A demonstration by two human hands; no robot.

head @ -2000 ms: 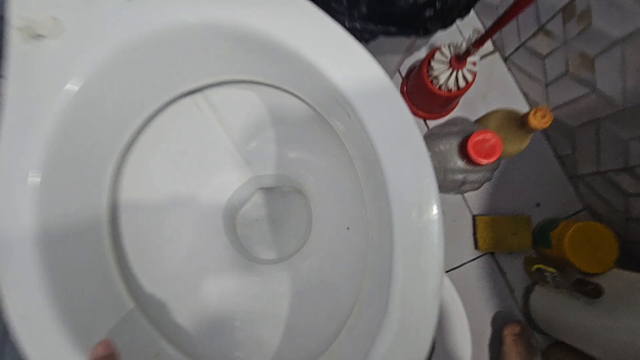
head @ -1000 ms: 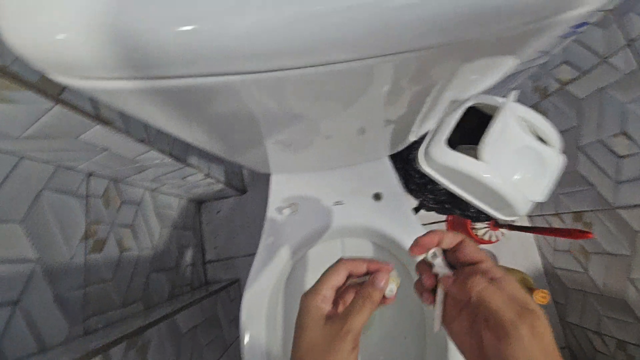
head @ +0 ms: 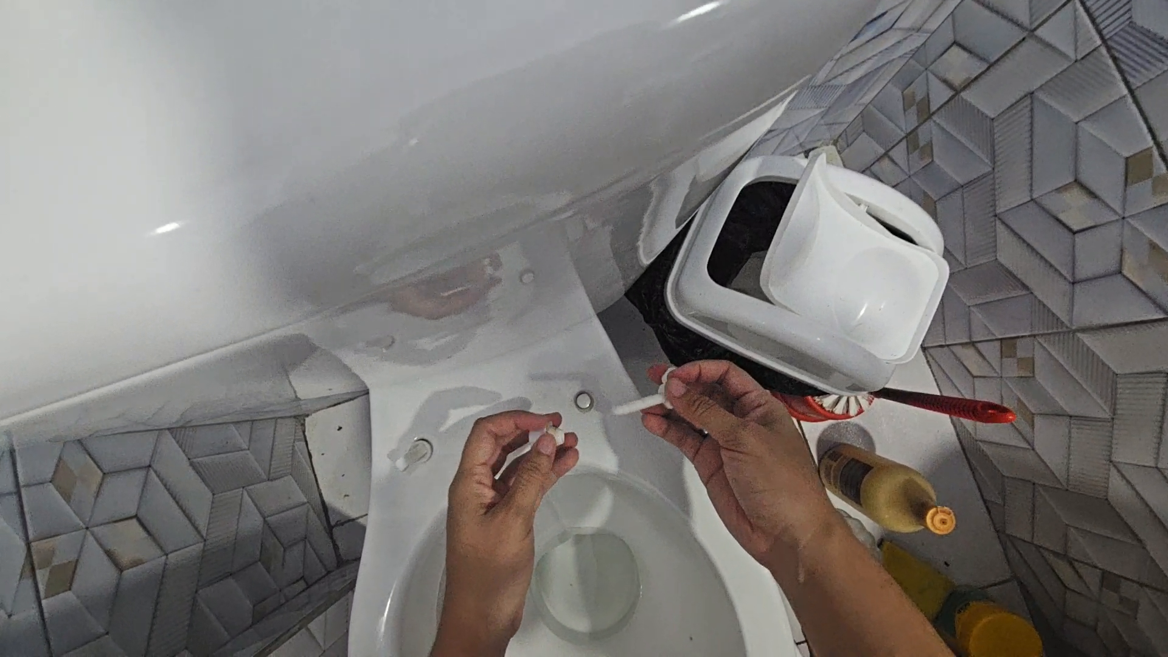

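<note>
Over the rear rim of a white ceramic toilet bowl [head: 657, 474], both my hands are raised close together. Between thumb and fingers, my left hand [head: 511, 493] pinches a small white plastic piece [head: 550, 432], mostly covered by the fingertips. To its right, my right hand [head: 730, 438] grips a white plastic bolt [head: 641, 402], its shaft pointing left toward the other hand. Two round seat-mounting holes show behind the bowl, a right one [head: 584, 400] and a left one [head: 420, 451]. The two held pieces are apart.
The white toilet tank [head: 319, 164] fills the upper left. At right stand a white bin with a swing lid [head: 858, 265], a red-handled toilet brush [head: 949, 404], a yellowish bottle with an orange cap [head: 876, 488], a yellow sponge [head: 917, 579] and a yellow-lidded container [head: 995, 631]. Patterned tile walls [head: 1049, 228] flank the toilet.
The view has shifted strongly from the bowl toward the tank. Both hands, close together a second ago, still hold small white parts; the bolt in my right hand has turned from pointing down to pointing left.
</note>
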